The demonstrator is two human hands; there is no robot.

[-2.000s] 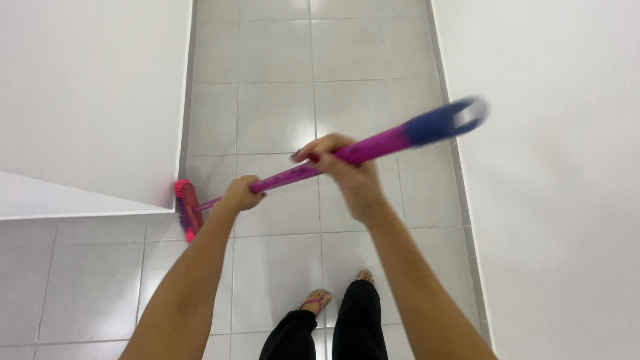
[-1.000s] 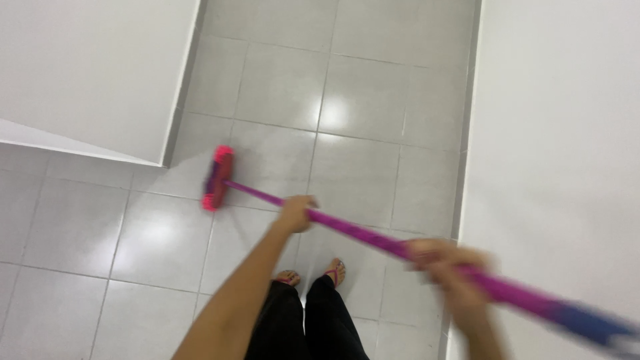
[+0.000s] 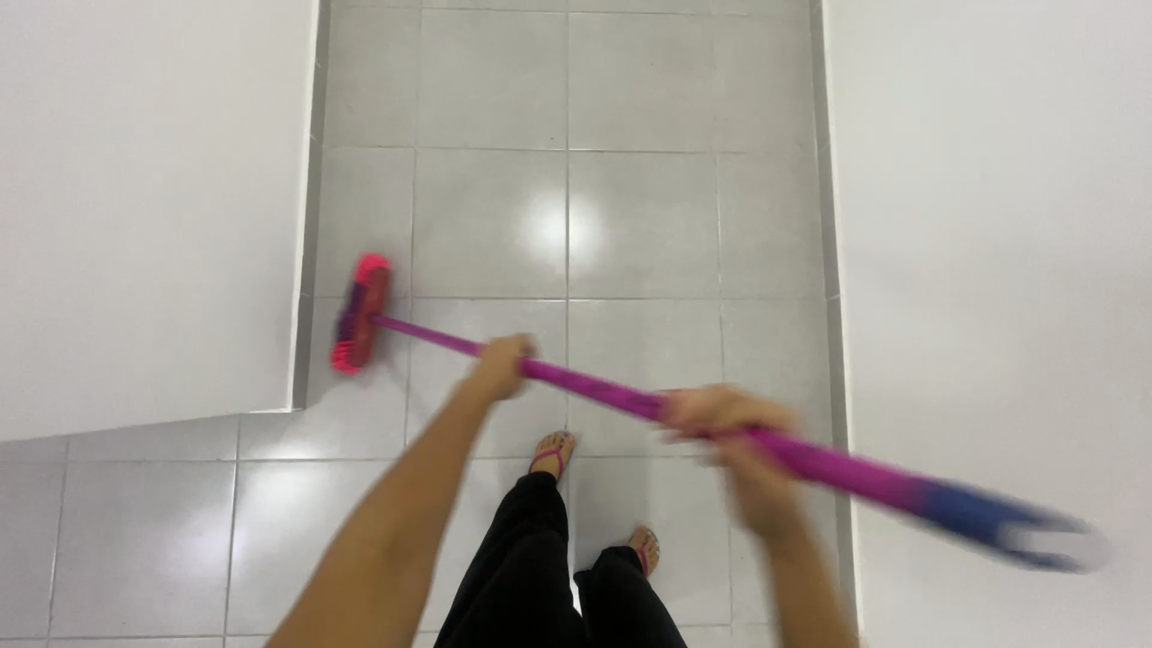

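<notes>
A broom with a magenta handle (image 3: 589,387) slants across the view, its blurred blue hanging end at the lower right. My left hand (image 3: 504,366) grips the handle partway down, on the side nearer the head. Closer to the blue end, my right hand (image 3: 733,418) is closed around the handle, blurred. The broom head (image 3: 363,315), red with bright pink and dark purple bristles, lies on the grey tiled floor (image 3: 490,225), a little to the right of the left wall's corner.
A white wall (image 3: 144,207) with a grey skirting ends in a corner at the left. Another white wall (image 3: 981,270) runs along the right. My feet, in pink flip-flops (image 3: 551,454), stand on the tiles at the lower middle.
The broom head was against the left wall's corner two seconds ago and now lies apart from it. The blue handle end has swung from the upper right to the lower right, with my right hand lower.
</notes>
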